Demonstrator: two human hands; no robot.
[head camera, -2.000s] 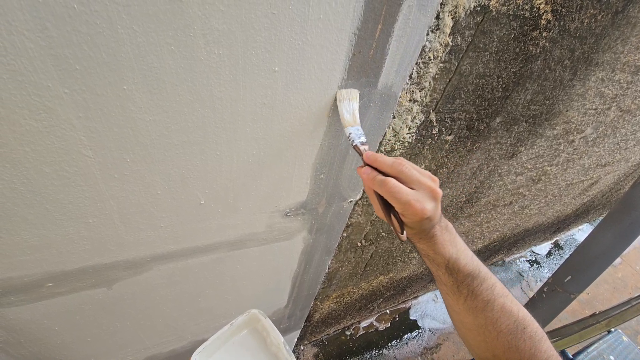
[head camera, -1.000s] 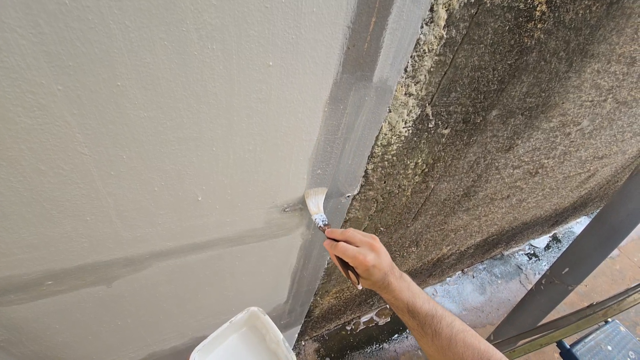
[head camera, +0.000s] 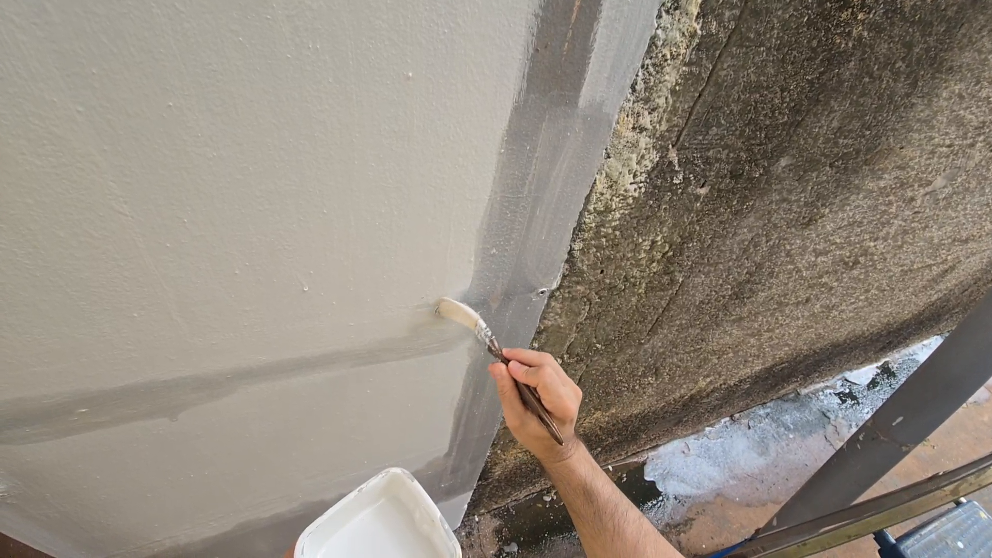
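Note:
My right hand (head camera: 545, 403) grips the dark wooden handle of a paintbrush (head camera: 496, 349). The brush's pale, paint-covered bristles are bent against the painted wall (head camera: 310, 194), at the right end of a darker horizontal band and beside the dark grey vertical strip (head camera: 535, 194). A white plastic container (head camera: 380, 519) with white paint inside stands out at the bottom edge, left of my right forearm. Only a sliver of skin shows at the container's lower left, so my left hand's hold on it cannot be made out.
Right of the painted edge lies a rough, stained concrete surface (head camera: 814, 209). A dark metal beam (head camera: 891, 426) slants across the lower right, with a rail (head camera: 868, 508) and a blue-grey ribbed step (head camera: 949, 535) near it. White splatter (head camera: 744, 457) marks the ground.
My right hand has brought the brush down along the grey strip, then left onto the end of the horizontal band. The container has stayed at the bottom edge.

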